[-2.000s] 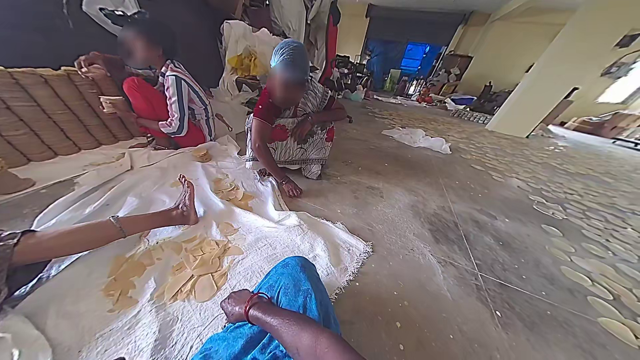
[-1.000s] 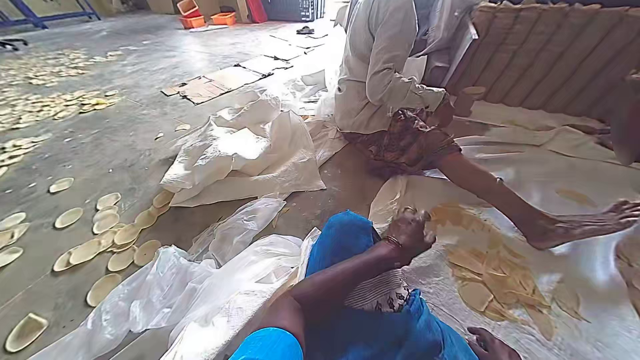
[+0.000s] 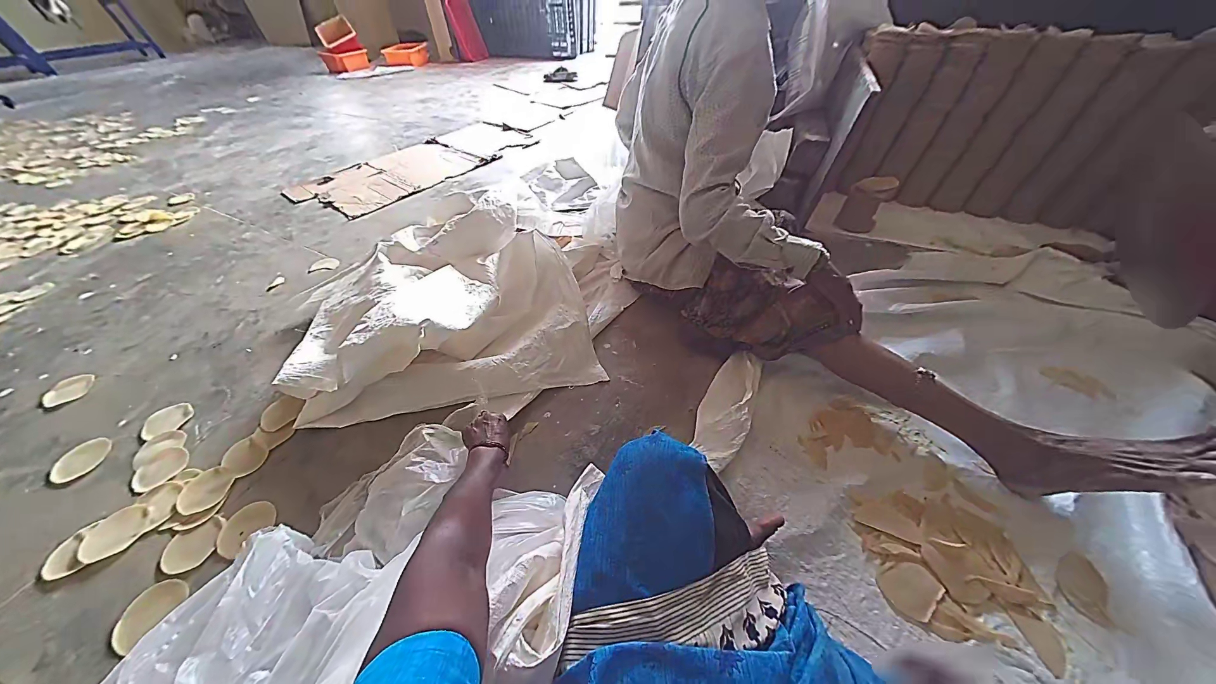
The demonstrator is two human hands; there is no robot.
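Note:
My left hand (image 3: 487,432) reaches forward at the left of my blue-clothed knee. Its fingers look curled beside the clear plastic sheet (image 3: 413,489) and near the edge of the white woven sack (image 3: 456,332); whether they grip anything is not plain. A blurred patch at the bottom edge, right of centre, may be my right hand (image 3: 917,665); its fingers cannot be made out. Right of my knee, thin tan discs (image 3: 936,560) lie in a loose pile on a white cloth (image 3: 807,570). More pale oval discs (image 3: 204,489) lie on the floor at the left.
A person in a light shirt (image 3: 703,142) sits ahead, one bare leg (image 3: 931,399) stretched across the cloth to the right. Flattened cardboard (image 3: 399,180) and orange crates (image 3: 404,54) are farther back. Stacked brown rolls or bundles (image 3: 1007,123) stand at the upper right.
My left hand has moved from above my knee to the left, beside the plastic. The view swung far round after the oldest frame.

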